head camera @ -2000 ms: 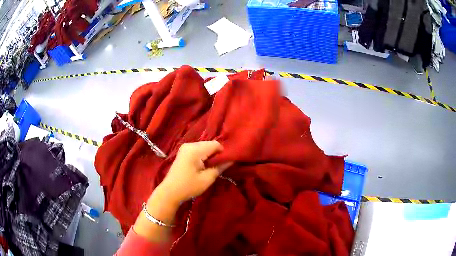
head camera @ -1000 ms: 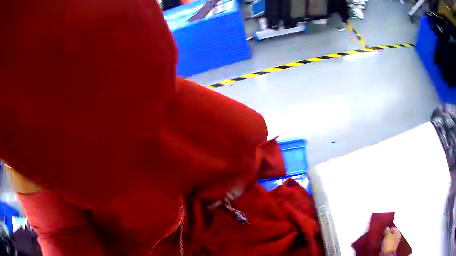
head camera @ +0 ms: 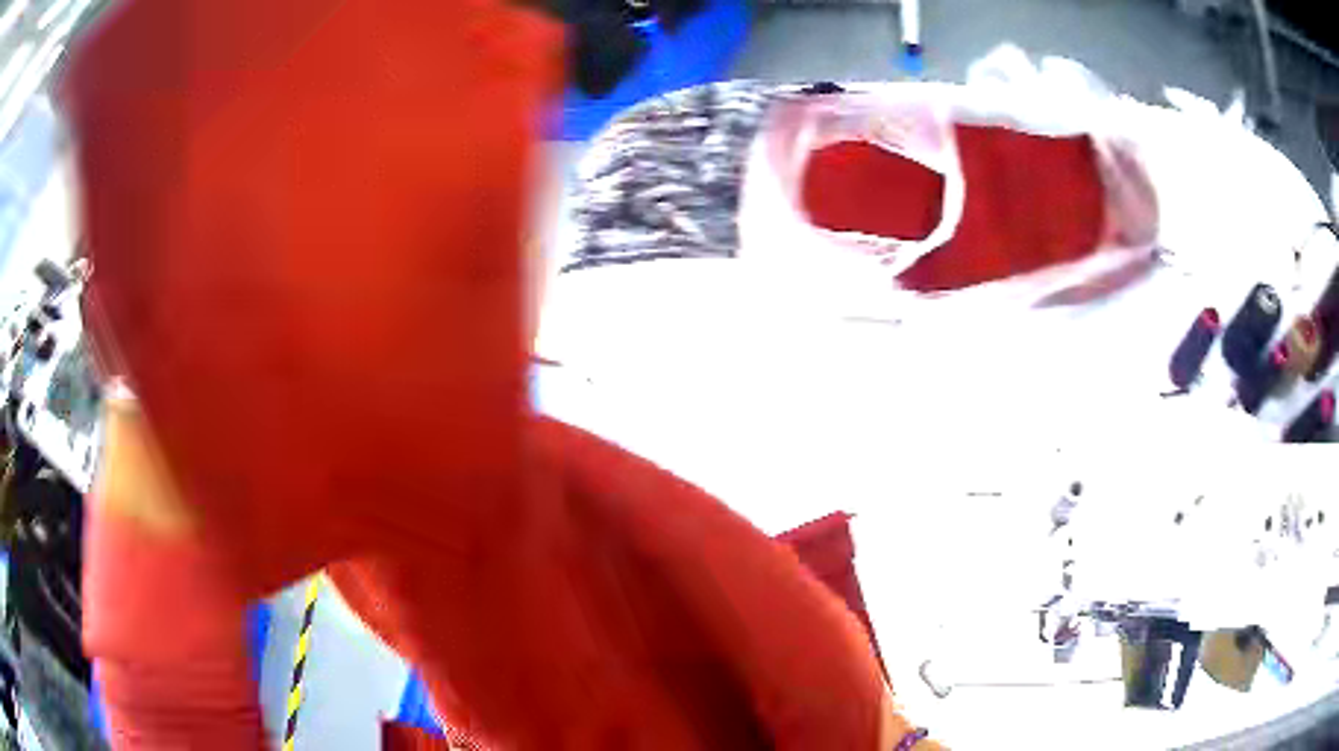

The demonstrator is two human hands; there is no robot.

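Observation:
A red garment [head camera: 323, 294], blurred and close to the camera, is raised at the left and stretches down to the bottom centre. My left hand [head camera: 143, 467] shows only as a wrist at the left; its fingers are hidden behind the raised cloth that it holds up. My right hand [head camera: 893, 725] shows only as a sliver of wrist with a bracelet at the bottom edge; its fingers are hidden. A small dark-red piece [head camera: 827, 552] sticks out behind the garment, on the white table [head camera: 705, 367].
A sewing machine [head camera: 1189, 506] stands at the right, with a black phone-like slab [head camera: 1159, 663] near it. Thread cones [head camera: 1253, 326] are at the far right. A clear bag with red pieces [head camera: 1013, 206] and a grey patterned bundle [head camera: 661, 176] lie at the back.
The view has swung right, from the floor and blue bins to the sewing table. The garment has been lifted and carried over to the table's left side.

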